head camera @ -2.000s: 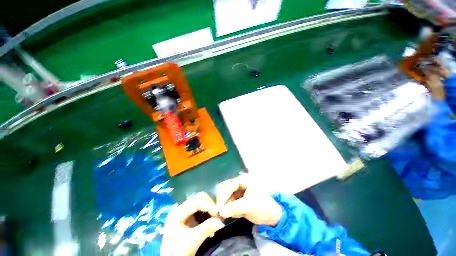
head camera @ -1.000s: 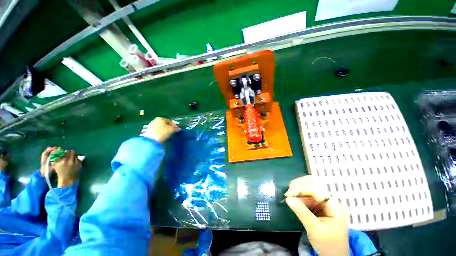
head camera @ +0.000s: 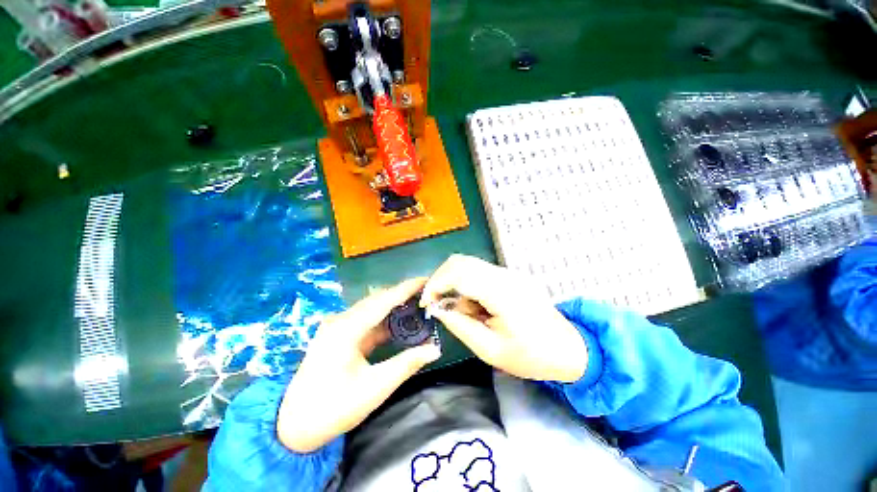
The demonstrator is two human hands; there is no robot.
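Note:
My left hand [head camera: 348, 367] holds a small round black housing [head camera: 411, 325] between thumb and fingers, close in front of my body. My right hand [head camera: 500, 317] is at the housing's right side, its thumb and forefinger pinched together at the edge. A small pale or metallic thing shows at the right fingertips; it is too small to name, and tweezers cannot be made out clearly.
An orange press [head camera: 392, 235] with a red handle [head camera: 396, 149] stands ahead. Left of it lie blue film in a clear bag [head camera: 252, 255] and a whitish gridded strip [head camera: 99, 298]. Right are a white parts tray [head camera: 577, 202] and a clear blister tray [head camera: 769, 183]. A blue sleeve shows far right.
My left hand has come back from the blue film and now holds the housing. My right hand has moved from beside the white tray to the housing. The view has shifted right.

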